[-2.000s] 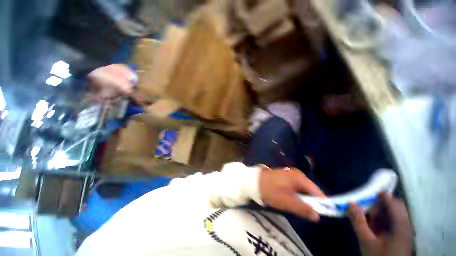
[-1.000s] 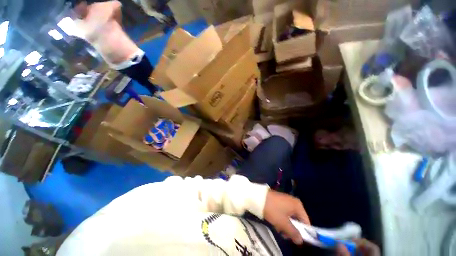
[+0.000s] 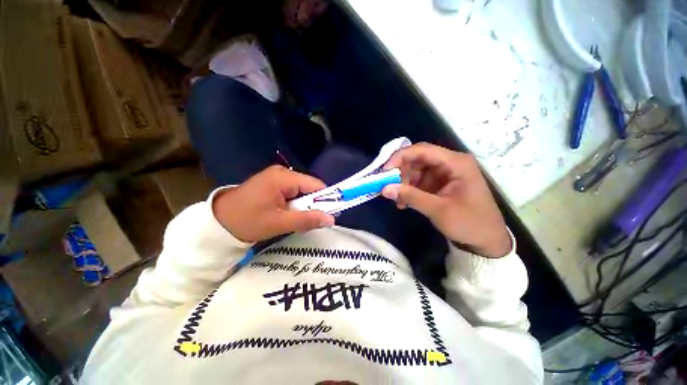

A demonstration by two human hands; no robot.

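A curved white plastic housing [image 3: 354,179] is held over my lap, tilted up to the right. A bright blue battery cell [image 3: 370,185] lies along its open side, with thin dark and reddish wires at its left end. My left hand [image 3: 273,204] is closed on the left end of the housing, thumb and fingers pinching it. My right hand [image 3: 452,194] holds the right part, with fingertips at the right end of the blue cell. The palm side of the right hand hides part of the housing's edge.
On the bench [image 3: 490,98] to the right lie blue-handled pliers [image 3: 595,105], white curved housings [image 3: 566,37], a slim metal tool [image 3: 596,169], a purple electric screwdriver [image 3: 649,197] and dark cables [image 3: 614,278]. Cardboard cartons [image 3: 45,113] stand on the left.
The view has swung right and down to my lap and the bench. The housing and both hands now show near the middle, and the person by the cartons is out of view.
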